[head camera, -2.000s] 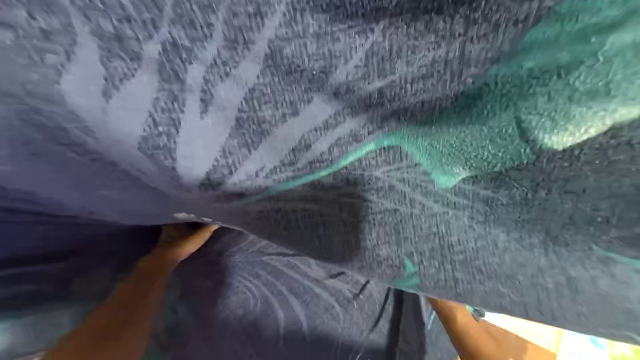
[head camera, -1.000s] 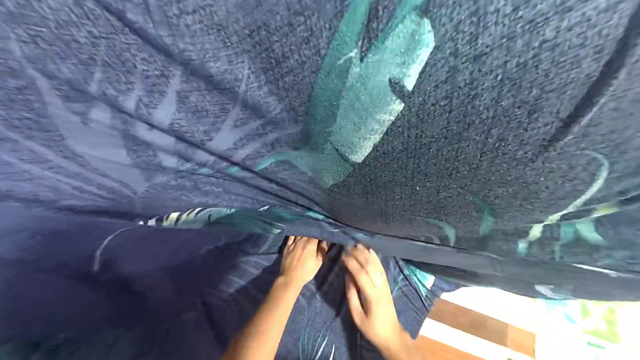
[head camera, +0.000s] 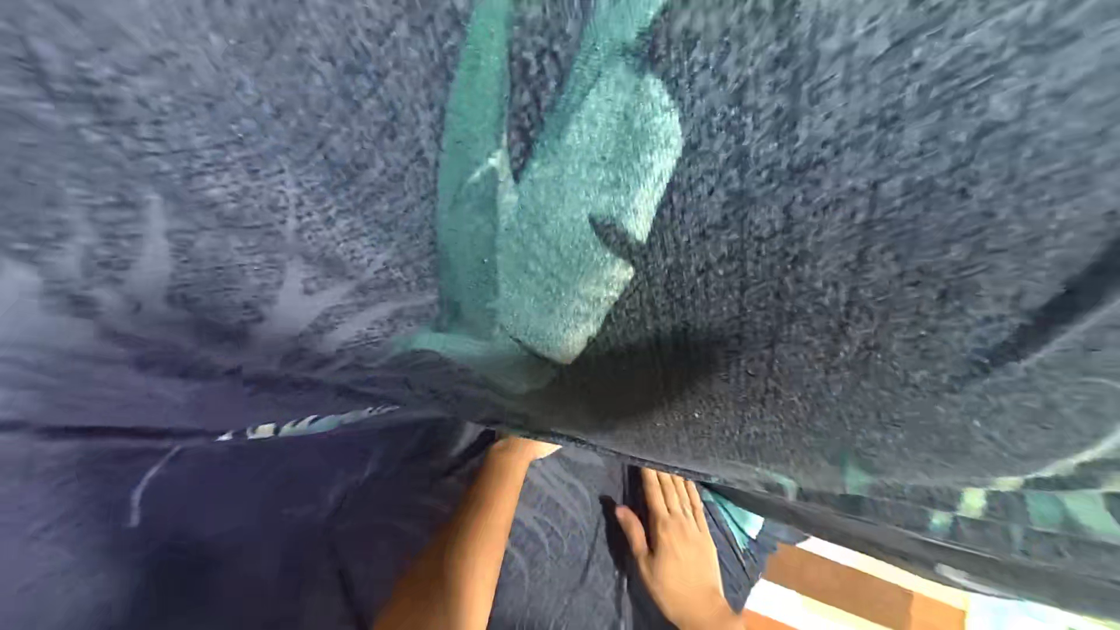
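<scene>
A large dark blue-grey cloth (head camera: 787, 262) with teal and pale leaf prints hangs close over most of the view. Beneath its lower edge, my left hand (head camera: 528, 448) reaches in; its fingers are hidden behind the fabric, so its grip does not show. My right hand (head camera: 678, 542) lies palm down with the fingers extended, pressed on the lower dark leaf-printed fabric (head camera: 560, 542). Its fingertips are close to the hanging edge, and nothing is seen held in it.
At the lower right, a surface with brown, orange and white stripes (head camera: 840, 582) shows beyond the fabric. Dark folds of cloth (head camera: 175, 542) fill the lower left.
Two seconds ago my hands were far apart; by one second ago they had come close together at the cloth's edge. Since then my left hand has gone under the edge, out of sight at the fingers.
</scene>
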